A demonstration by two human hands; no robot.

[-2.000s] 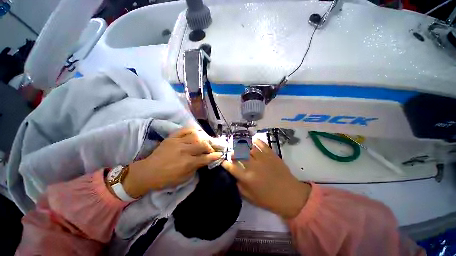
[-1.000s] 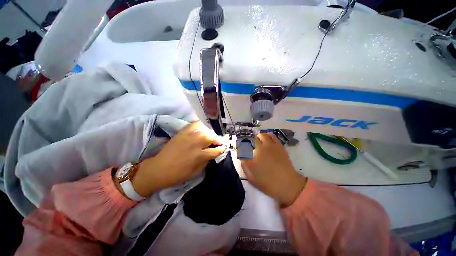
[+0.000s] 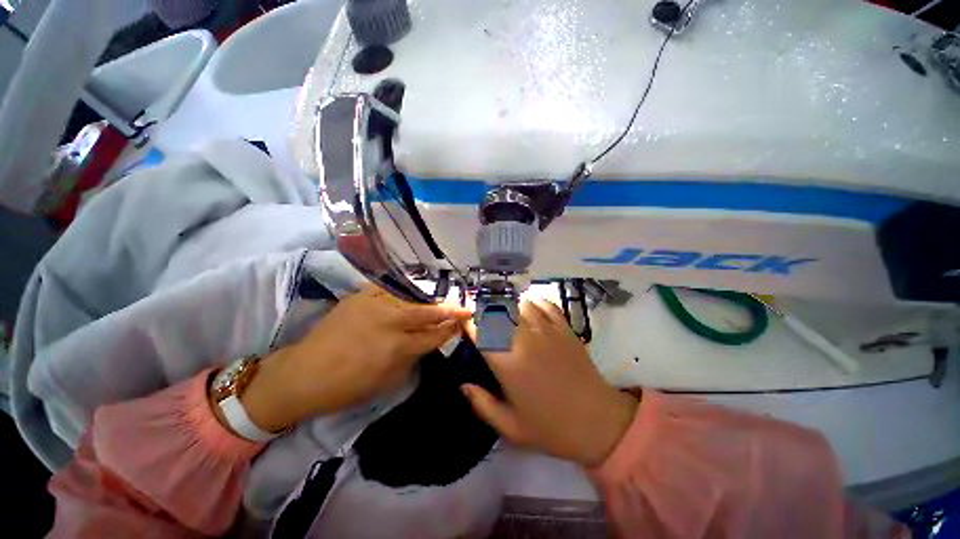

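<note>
The light grey garment body [image 3: 158, 274] lies heaped left of the needle and under my left arm. A dark panel [image 3: 426, 426] lies below my hands and runs up to the presser foot [image 3: 497, 321]. My left hand [image 3: 368, 342] is just left of the foot, its fingertips pinching the cloth edge by the needle. My right hand [image 3: 553, 384] rests right of and below the foot, fingers on the cloth edge and thumb over the dark panel. The bright light hides the exact edge and the needle tip.
The white sewing machine [image 3: 674, 226] fills the upper right, with a grey tension dial [image 3: 505, 244] on its face. Green-handled scissors [image 3: 716, 321], a thin white stick [image 3: 816, 342] and a small metal tool [image 3: 890, 341] lie on the bed at right.
The view has shifted closer to the machine head. My right thumb has moved out to the left over the dark panel. My left hand stays at the cloth edge beside the foot.
</note>
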